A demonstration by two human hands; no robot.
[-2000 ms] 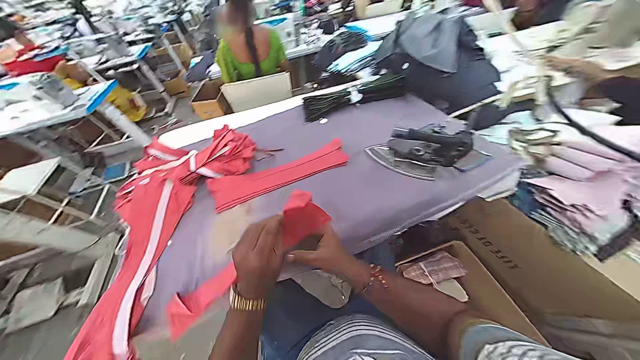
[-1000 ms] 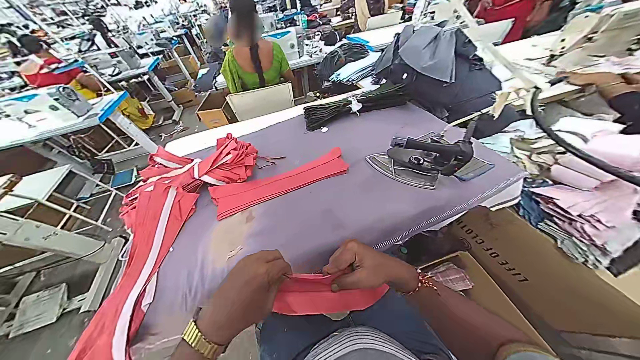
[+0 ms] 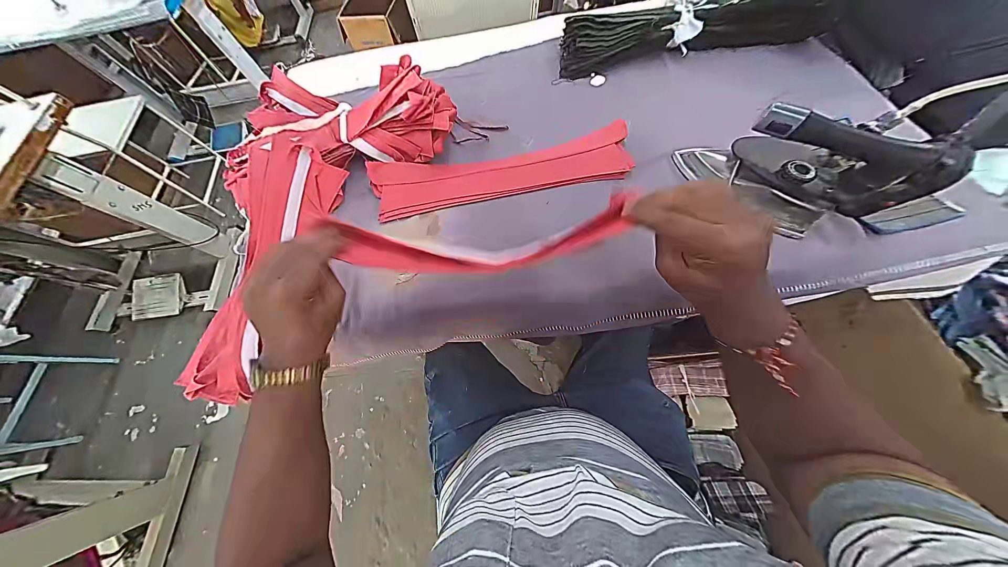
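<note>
A red fabric strip point(image 3: 488, 264) with a pale inner side hangs in a shallow curve between my two hands, above the padded table's near edge. My left hand point(image 3: 295, 291) grips its left end, and my right hand point(image 3: 709, 244) grips its right end. Behind the strip a flat stack of red fabric pieces point(image 3: 504, 173) lies on the grey-covered ironing table point(image 3: 535, 94). To its left is a tied bundle of red fabric point(image 3: 370, 118) with white bands, part of it draping over the table's left edge. An electric iron point(image 3: 835, 161) rests beyond my right hand.
A tied bundle of dark fabric strips point(image 3: 630, 39) lies at the table's far side. Below the near edge at right are plaid cloth pieces point(image 3: 728, 496) and a cardboard box point(image 3: 874, 354). Metal stands point(image 3: 157, 205) occupy the floor at left.
My hands have moved apart and up over the table from near my lap, with the red strip now stretched out between them. The view has tilted down.
</note>
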